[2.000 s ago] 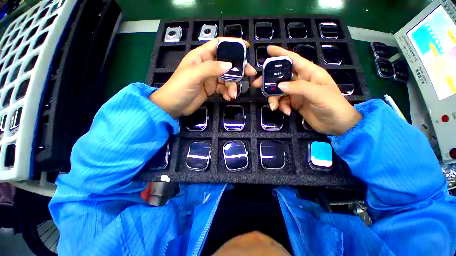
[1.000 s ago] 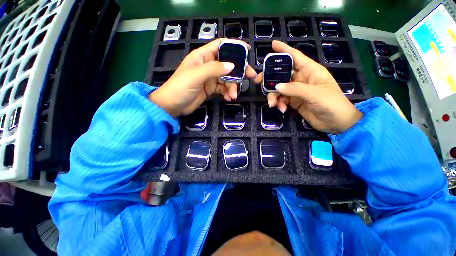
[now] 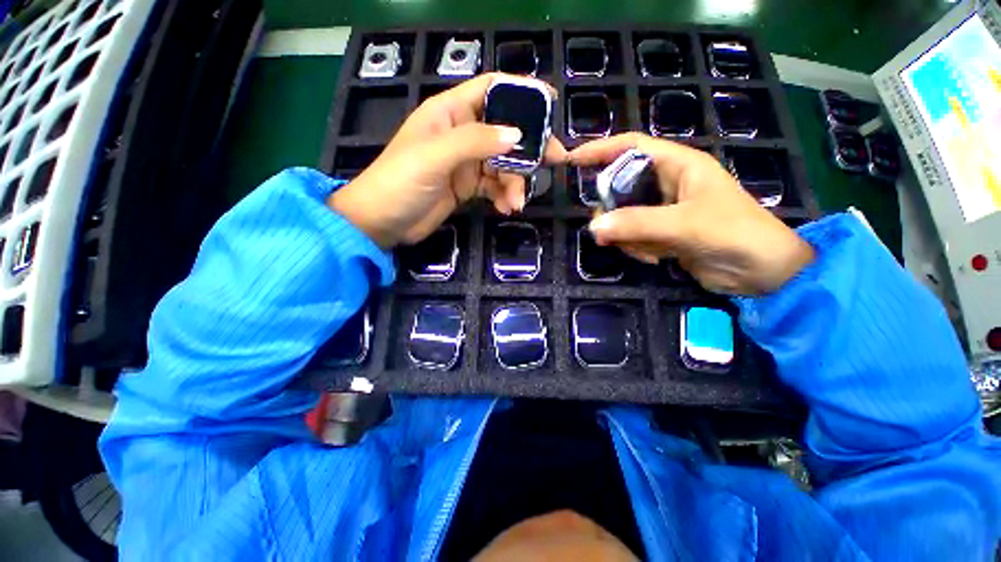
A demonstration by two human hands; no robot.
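Observation:
My left hand holds a strapless smartwatch upright, its dark glass facing me and the thumb on its front. My right hand holds a second smartwatch, tilted so that its silver rim shows and most of its face is turned away. Both are above the black foam tray, whose square pockets hold many dark-faced watches. Two watches at the upper left lie with silver backs up. One at the lower right is lit blue and white.
A pale tray with dark watches stands tilted at left beside stacked black trays. A tester with a bright screen is at right, with loose watches near it. A red and metal item is at the tray's near edge.
My right hand has turned its watch, so the menu screen that faced me no longer shows. My left hand still holds its watch, slightly higher in the picture.

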